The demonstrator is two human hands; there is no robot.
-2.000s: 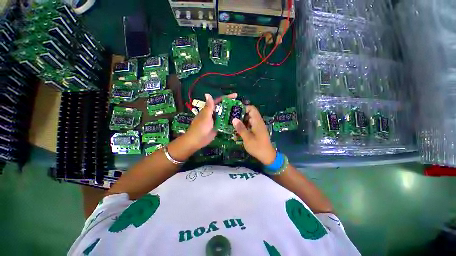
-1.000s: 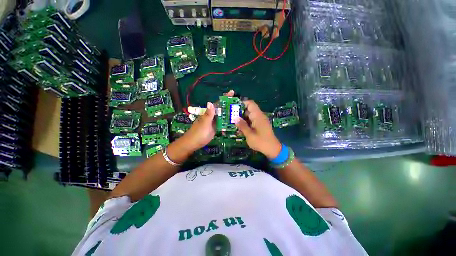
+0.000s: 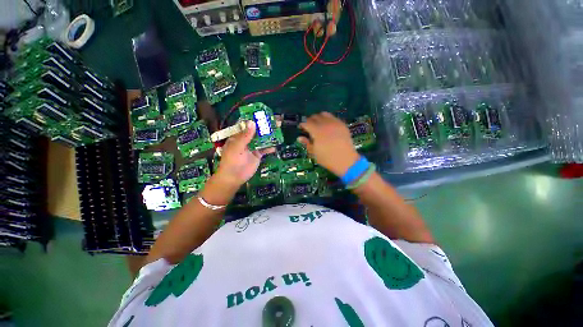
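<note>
My left hand (image 3: 238,158) holds a green circuit board (image 3: 246,114) with its thumb on the board's lower left. The board's display (image 3: 263,124) glows white and blue. A white test connector (image 3: 228,132) lies at the board's left edge, by my left thumb, and joins the red lead (image 3: 286,82). My right hand (image 3: 330,142) is to the right of the board, apart from it, with curled fingers over a small dark piece (image 3: 291,119); whether it grips this piece is hard to tell. Several loose boards (image 3: 300,183) lie below and beside the hands.
Slotted black racks (image 3: 107,191) stand at left, with upright boards behind. A dark phone (image 3: 151,60) and tape roll (image 3: 79,32) lie at back left. Instruments (image 3: 282,24) stand at the back. Clear blister trays (image 3: 470,156) holding boards are at right.
The display went from dark to lit. My left hand has moved left with the board, and my right hand has come off it. The view has shifted.
</note>
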